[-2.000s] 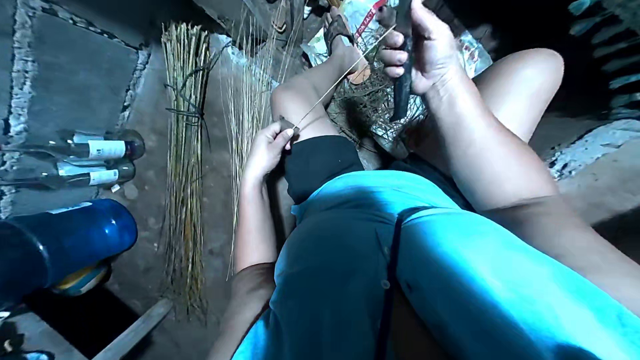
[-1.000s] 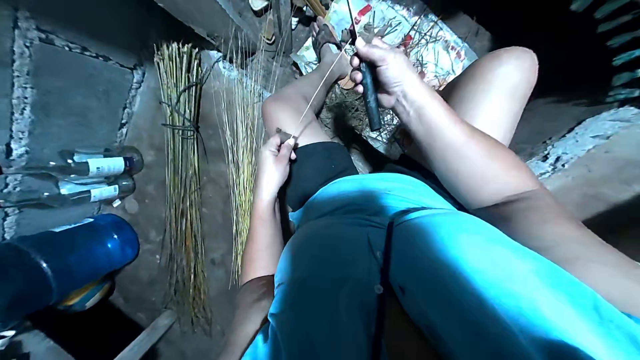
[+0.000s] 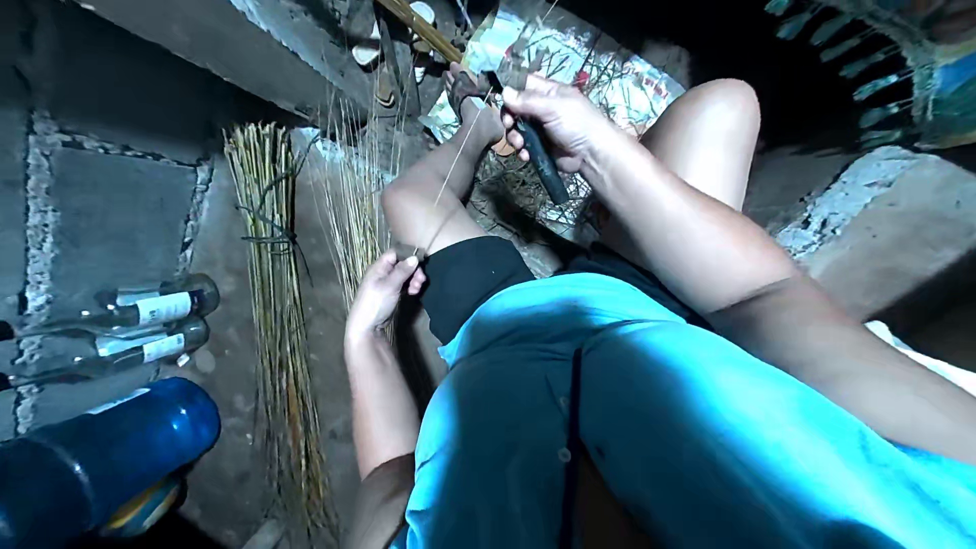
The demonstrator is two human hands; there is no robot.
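My left hand (image 3: 385,290) pinches one end of a thin plant stalk (image 3: 451,171) beside my left knee. The stalk runs up to my right hand (image 3: 553,114), whose fingers are wrapped around a dark handle, seemingly of a knife (image 3: 543,160); its blade is mostly hidden. The far end of the stalk lies near the blade by my right thumb. To the left of my leg is a loose spread of thin stalks (image 3: 354,206). Farther left lies a bundle of stalks (image 3: 271,305) bound with a dark tie (image 3: 267,238).
Glass bottles (image 3: 152,309) lie at the left, above a large blue plastic container (image 3: 114,457). Stalk scraps cover a printed sheet (image 3: 625,84) past my feet. A concrete ledge (image 3: 198,53) crosses the upper left, and a broken concrete edge (image 3: 854,191) is at the right.
Two seconds ago the dark handle stood more upright; it now slants, with its lower end to the right. My left hand still pinches the stalk. The view has shifted somewhat.
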